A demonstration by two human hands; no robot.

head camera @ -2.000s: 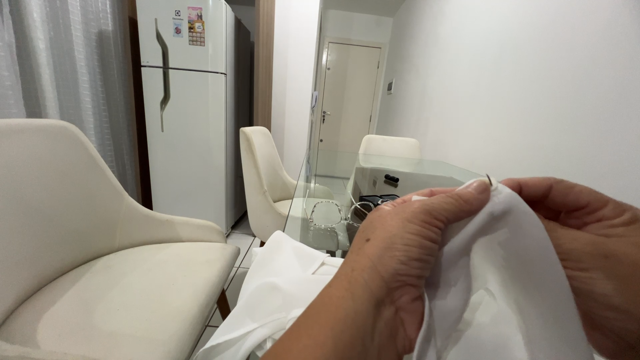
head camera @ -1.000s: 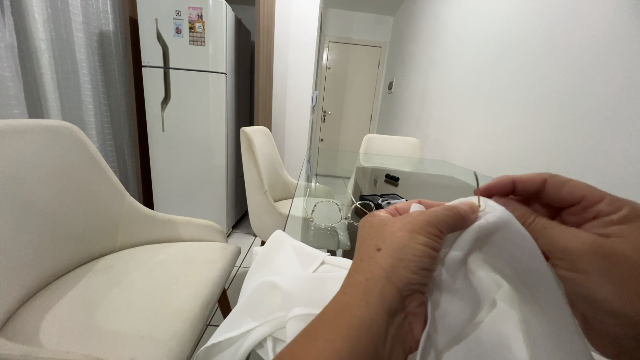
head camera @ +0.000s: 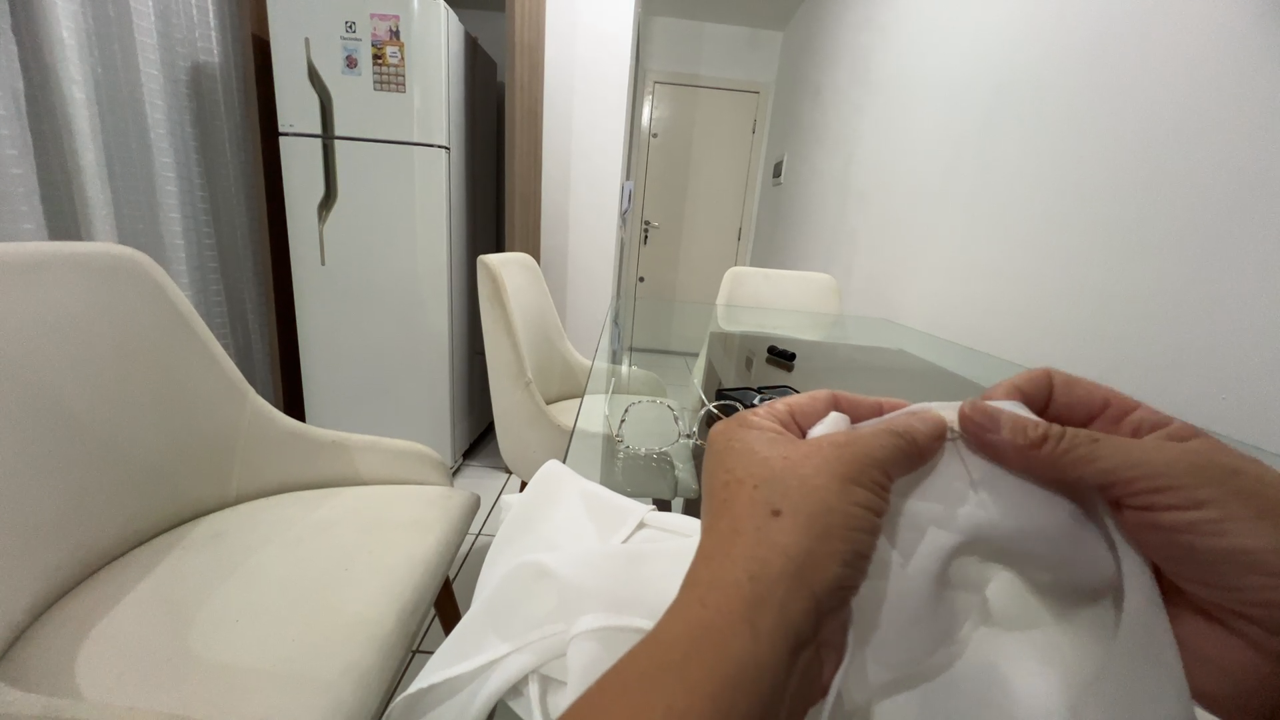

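Note:
White fabric (head camera: 1000,600) hangs from both hands at the lower right, and more of it lies in loose folds at the bottom middle. My left hand (head camera: 800,510) pinches the cloth's upper edge between thumb and fingers. Close beside it, my right hand (head camera: 1110,460) grips the same edge, its thumb tip almost touching the left one. A thin thread or needle (head camera: 966,462) shows on the cloth just below the fingertips; which of the two it is, I cannot tell. The other fingers are partly hidden by the fabric.
Beyond the hands is a glass table (head camera: 850,330) with eyeglasses (head camera: 650,425), a small black object (head camera: 781,354) and dark items (head camera: 755,396) on it. A cream chair (head camera: 250,580) stands at the left; two more chairs (head camera: 530,340) (head camera: 780,290) are farther off. Behind stands a white refrigerator (head camera: 370,290).
One second ago a thin needle-like thing stood upright above the cloth at the fingertips; it no longer shows there. The right hand's fingertips have come down onto the cloth's edge beside the left thumb.

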